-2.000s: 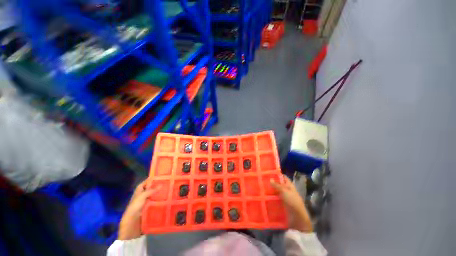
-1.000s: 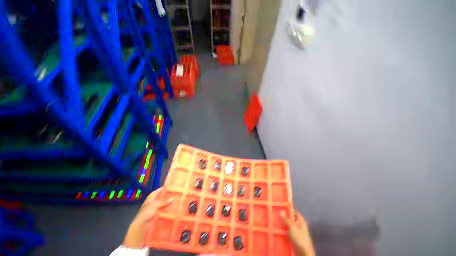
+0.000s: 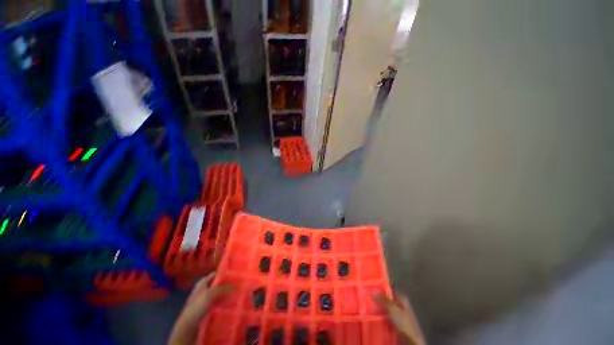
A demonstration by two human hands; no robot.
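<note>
An orange-red compartment tray (image 3: 350,306) is held out low in front of me, its near edge cut off by the bottom of the picture. Several small dark watch heads (image 3: 303,269) lie in its middle columns; the leftmost and rightmost compartments hold none. My left hand (image 3: 198,306) grips the tray's left side, fingers over the rim. My right hand (image 3: 398,315) grips the right side. Both hands are bare, slightly blurred and partly cut off at the bottom.
Blue-framed racks (image 3: 87,202) with small coloured lights stand at left. Stacked red trays (image 3: 202,229) sit on the floor beside them, and another red stack (image 3: 295,156) lies ahead. Metal shelves (image 3: 273,81) stand at the back. A pale door (image 3: 353,87) and a wall (image 3: 485,148) are at right.
The view has moved forward along the aisle; the door, back shelves and floor stacks look nearer. The red panel leaning on the wall is out of view. Both hands still hold the tray, now lower in view.
</note>
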